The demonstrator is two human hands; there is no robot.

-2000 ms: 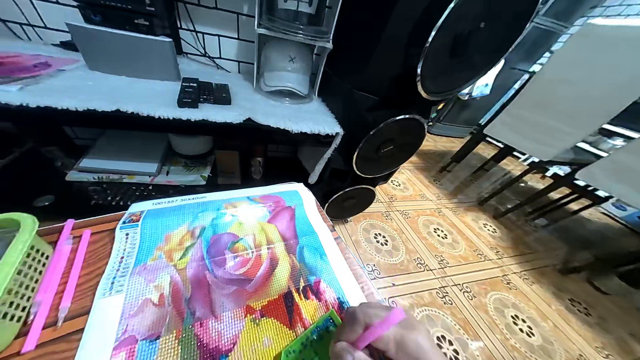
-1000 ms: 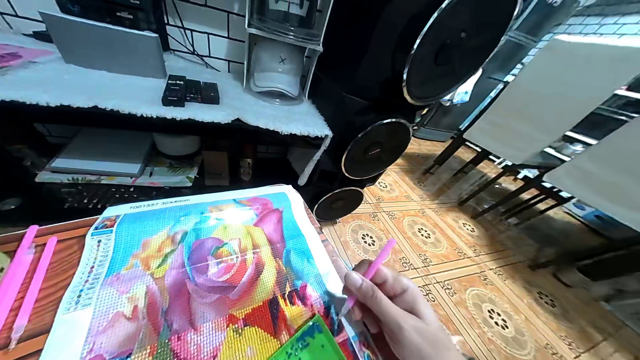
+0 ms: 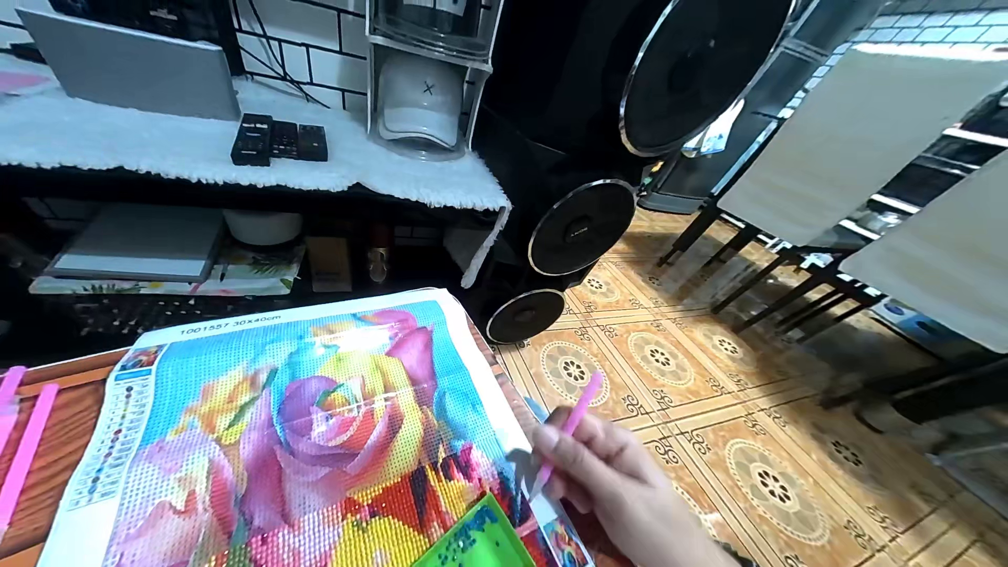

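My right hand (image 3: 602, 468) holds a pink diamond painting pen (image 3: 571, 425) between thumb and fingers, its tip low over the right margin of a diamond painting canvas (image 3: 331, 409). The canvas shows multicoloured roses; its lower part bears shiny drills. A green plastic tray (image 3: 480, 539) with dark blue drills lies on the canvas at the bottom edge, left of my right hand. At the far left, more pink pens (image 3: 27, 457) lie on the wooden table. My left hand is out of view.
The wooden table (image 3: 59, 472) extends left of the canvas. Behind it stands a shelf with a white fluffy cover (image 3: 331, 169), black remotes (image 3: 279, 142) and a white cap (image 3: 421, 102) in a clear case. Tall black speakers (image 3: 583, 228) stand beyond, with chairs (image 3: 843, 142) on the tiled floor at right.
The green basket seen at the left two seconds ago is out of view. My right hand has moved from beside the green tray to the canvas's right margin, still holding the pen.
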